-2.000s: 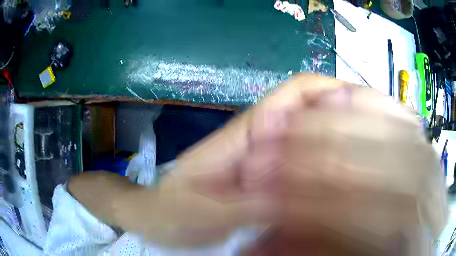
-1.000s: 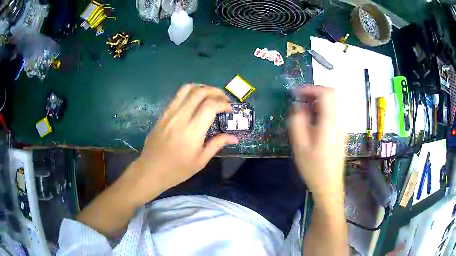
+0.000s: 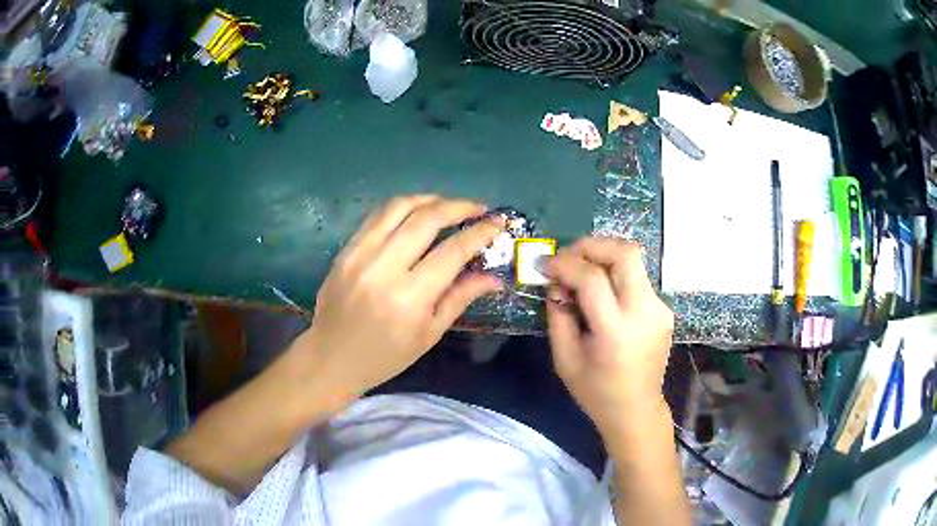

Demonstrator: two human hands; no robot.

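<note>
An opened watch body (image 3: 500, 247), dark with silvery-white inside, lies near the front edge of the green mat. My left hand (image 3: 396, 277) holds it between thumb and fingers, which cover its left part. My right hand (image 3: 606, 308) holds a small silver-white battery with yellow edges (image 3: 534, 261) by its right side, close against the right side of the watch body. A thin light tool shows just below the battery; whether my right hand grips it is unclear. Another battery (image 3: 116, 252) lies at the far left beside a dark part (image 3: 139, 212).
A black round-grilled fan (image 3: 555, 41) stands at the back. White paper (image 3: 719, 205) at right bears a grey blade (image 3: 679, 137), a dark pen-like tool (image 3: 777, 226) and a yellow-handled tool (image 3: 803, 262). A green knife (image 3: 849, 241) lies beside it. Gold-brown pieces (image 3: 271, 98) lie back left.
My right hand has moved left to the watch body and taken hold of the battery that lay on the mat behind it. My left hand stays at the watch body.
</note>
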